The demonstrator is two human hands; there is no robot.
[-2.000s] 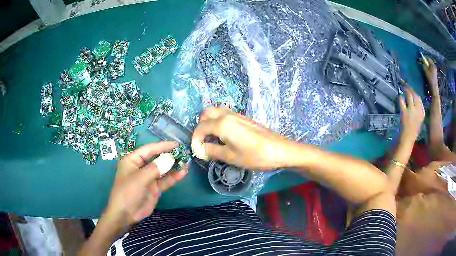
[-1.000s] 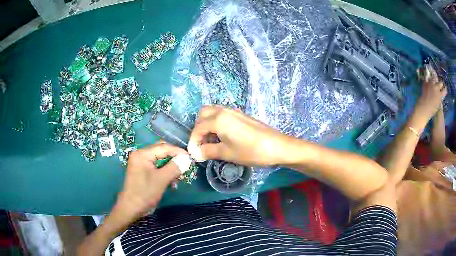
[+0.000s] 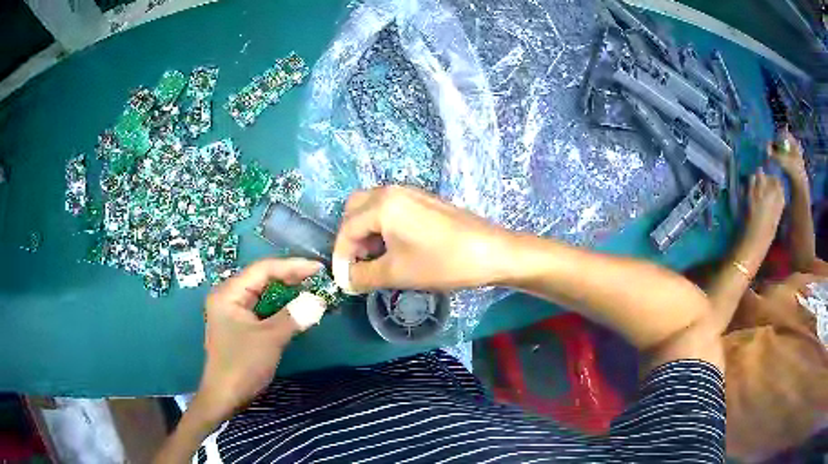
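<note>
My left hand [image 3: 250,317], with a white finger cot on the thumb, holds a small green circuit board [image 3: 275,297] between thumb and fingers. My right hand [image 3: 409,240], also with a white cot, has its thumb and forefinger pinched together at the board's right end; anything between the tips is too small to tell. A grey housing [image 3: 292,228] lies on the bench partly behind my right hand. Its dark round spoked head [image 3: 408,314] shows just below my right hand.
Loose circuit boards [image 3: 168,195] lie at left, with a joined board strip [image 3: 267,89] above. A large clear bag [image 3: 554,136] of tiny parts stands centre-right. Grey housings [image 3: 667,100] are piled right of it. Another person's arms [image 3: 754,227] are at far right.
My left hand has turned and more of the green board shows. My right hand stays pinched at the board. The other person's hand went to the far-right parts and has drawn back slightly.
</note>
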